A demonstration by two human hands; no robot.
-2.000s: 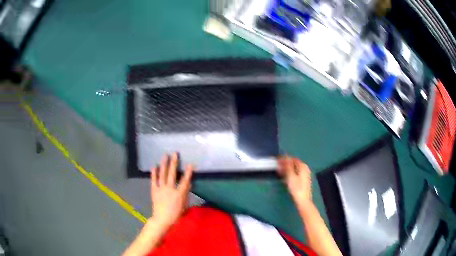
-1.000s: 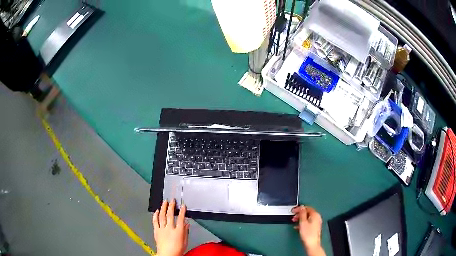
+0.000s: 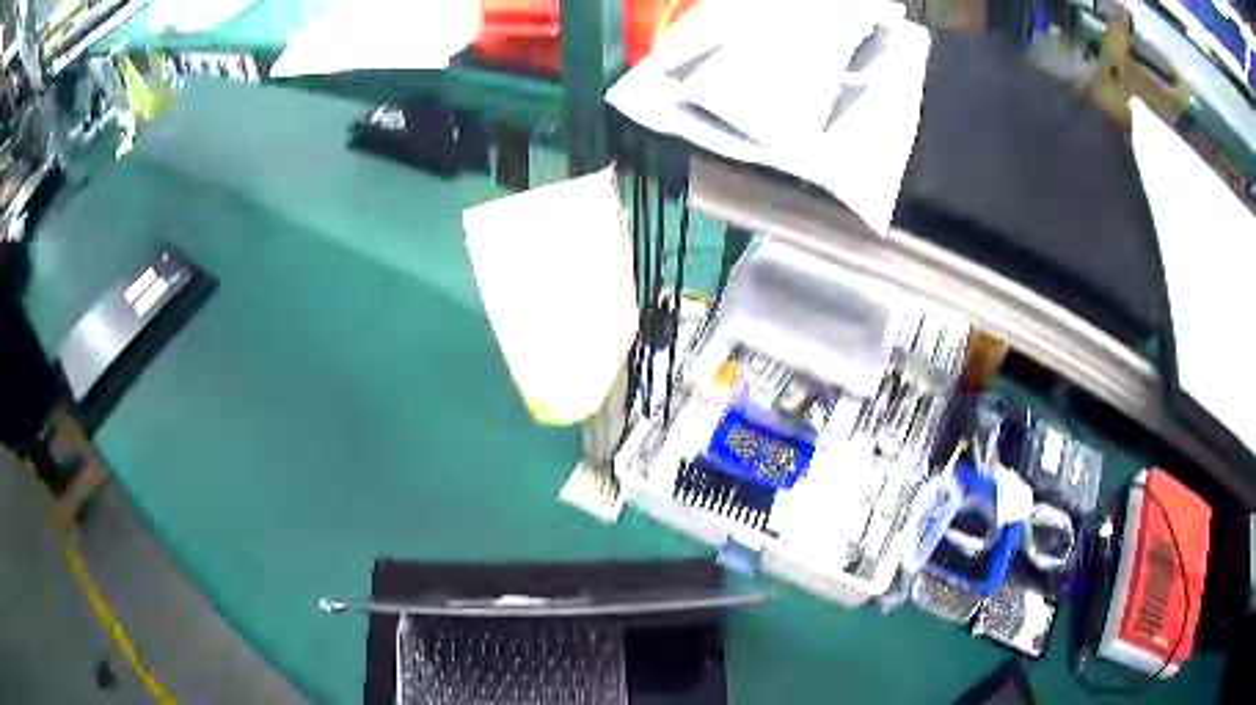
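Observation:
An open laptop (image 3: 510,661) stands at the bottom of the view, cut off by the lower edge. Its screen is upright and seen edge-on as a thin grey line. Its black keyboard shows behind the edge of the picture. A black foam pad (image 3: 551,579) lies under it on the green mat. Neither of my hands is in view.
A clear parts organizer box (image 3: 737,534) with a blue tray stands right of centre, beside a post with a hanging notepad (image 3: 558,296). A red-orange vented box (image 3: 1157,579) stands far right. Another laptop (image 3: 117,331) lies far left. A shelf (image 3: 1019,193) holds white sheets.
The view has tilted up and forward, so the laptop now sits lower and is cut off. Both hands, earlier at the laptop's front edge, have left the picture. The shelf has come into view.

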